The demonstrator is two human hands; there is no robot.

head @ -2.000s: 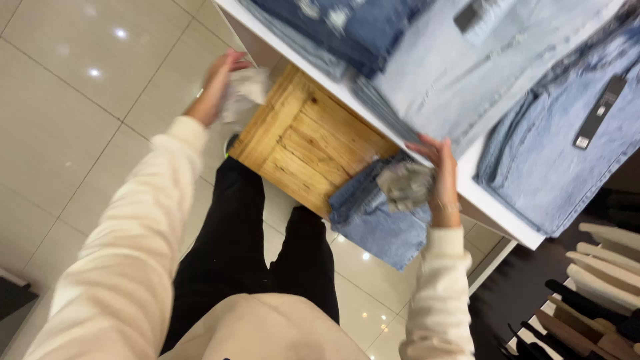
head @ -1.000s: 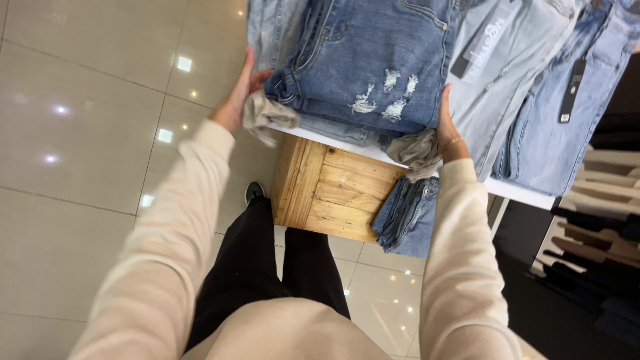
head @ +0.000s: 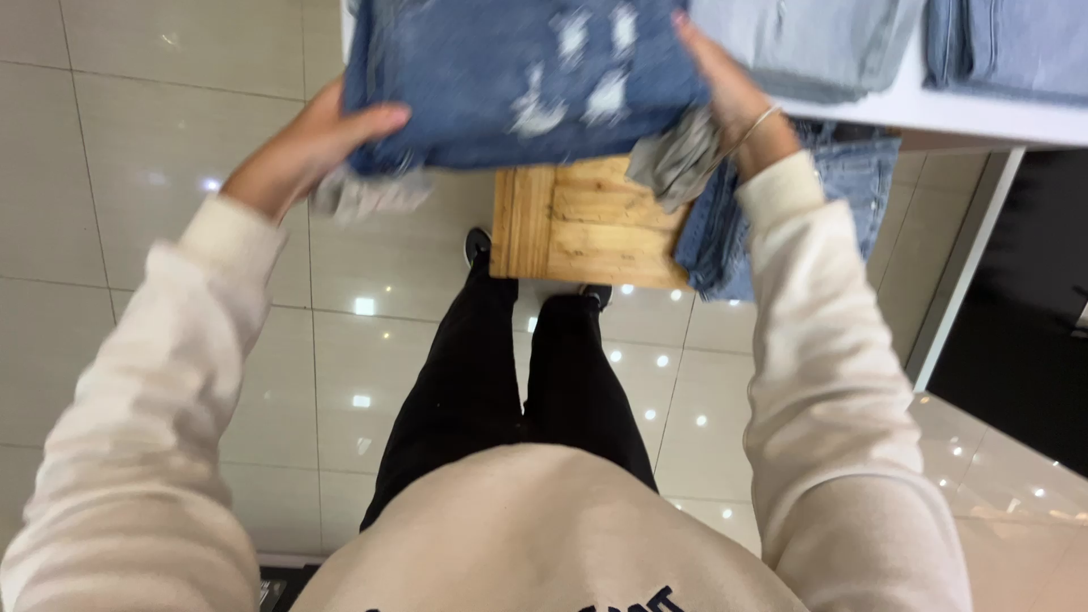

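Note:
A folded pair of ripped blue jeans (head: 476, 93) is held between my two hands at the top of the view. My left hand (head: 310, 149) grips its left end, thumb on top, with a pale crumpled cloth (head: 374, 194) hanging below. At the right end my right hand (head: 731, 89) has its thumb on the denim, and a grey-beige crumpled cloth (head: 677, 160) hangs beneath that hand. The fingers under the jeans are hidden.
Folded light jeans (head: 807, 42) and more blue jeans (head: 1020, 47) lie on a white table (head: 960, 115). Below stands a wooden crate or stool (head: 612, 234) with folded jeans (head: 850, 183) at its right. My feet are close to its front edge on the tiled floor.
Two seconds ago my hands were apart with cloths in them; one second ago they were at both sides of the ripped jeans. The jeans now reach past the table's left edge, nearer me.

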